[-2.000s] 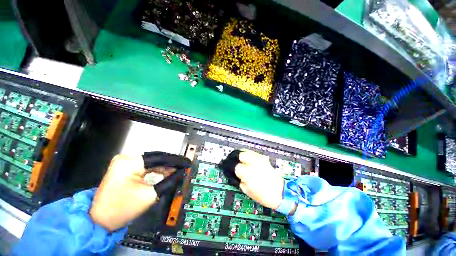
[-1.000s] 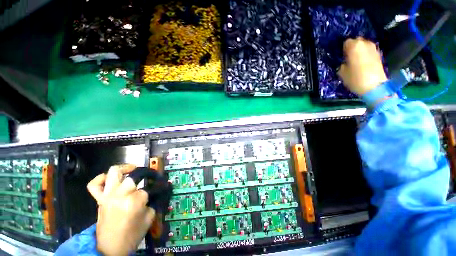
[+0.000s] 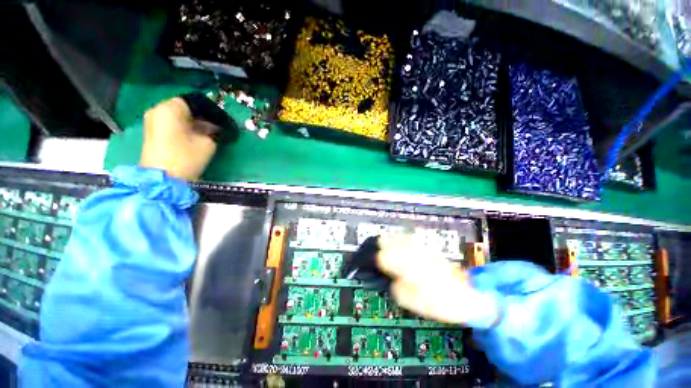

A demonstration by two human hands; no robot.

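A black carrier pallet (image 3: pixel 318 370) with rows of small green circuit boards (image 3: pixel 309 342) lies in front of me. My right hand (image 3: pixel 424 276), blurred, is over the upper middle boards, its black-covered fingertips low at the second row; whether they hold a part cannot be told. My left hand (image 3: pixel 180 138) is over the green mat beside the loose small metallic parts (image 3: pixel 246 102), black-covered fingers pointing at them; its fingertips are blurred and any part in them is hidden.
Bins stand in a row behind: brown-silver parts (image 3: pixel 235 34), yellow components (image 3: pixel 337 79), dark cylinders (image 3: pixel 447 102), blue-violet cylinders (image 3: pixel 549 129). Other pallets lie left (image 3: pixel 34 242) and right (image 3: pixel 614 284). A blue cord (image 3: pixel 644 110) hangs at right.
My right hand has come back from the blue-violet bin to the boards. My left hand has moved up from the pallet's left edge to the loose parts on the mat. The view has shifted.
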